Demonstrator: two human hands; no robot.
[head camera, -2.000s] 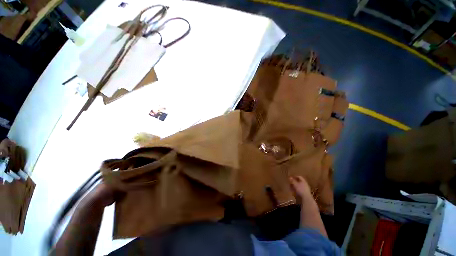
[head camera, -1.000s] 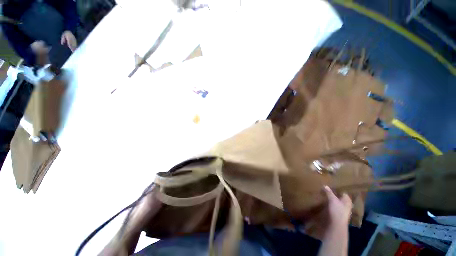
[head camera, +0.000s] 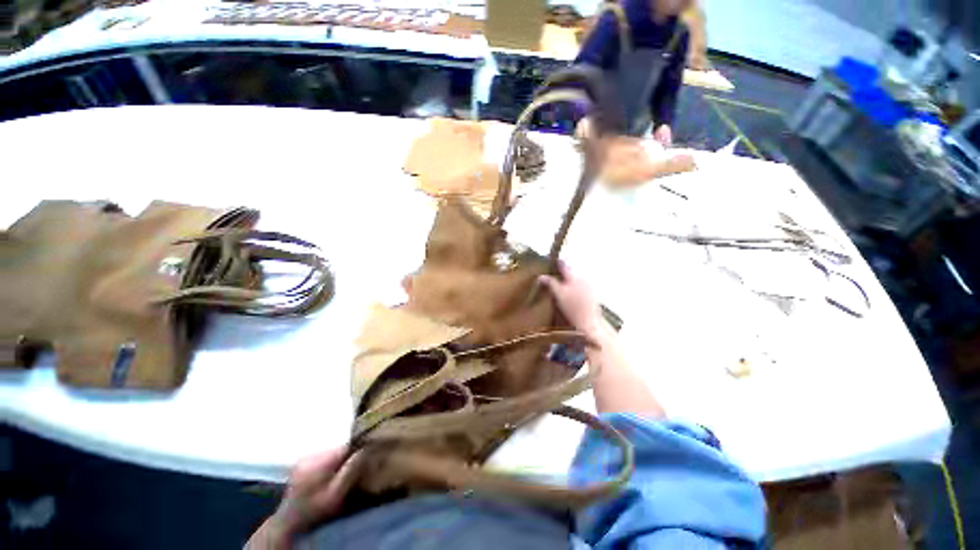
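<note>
A brown bag body panel (head camera: 473, 290) with long loop straps (head camera: 484, 424) is bunched over the table's near edge in front of me. My left hand (head camera: 318, 486) holds its near left edge at the bottom of the view. My right hand (head camera: 570, 299) grips its right side farther out, beside a raised strap. A small shiny bit (head camera: 503, 259) shows on the panel. The panel is partly folded and blurred, so its lower part is hard to make out.
Stacked bag bodies (head camera: 97, 279) with bunched straps lie on the white table (head camera: 269, 408) at left. Cut pieces (head camera: 449, 156) lie at the far side. Loose straps (head camera: 741, 242) lie at right. A person (head camera: 636, 64) stands across the table. Brown pieces (head camera: 838, 514) show below the table's right edge.
The view has turned left across the table. The panel has come over the table, its far strap now raised. My right hand has moved from the pile at right onto the panel.
</note>
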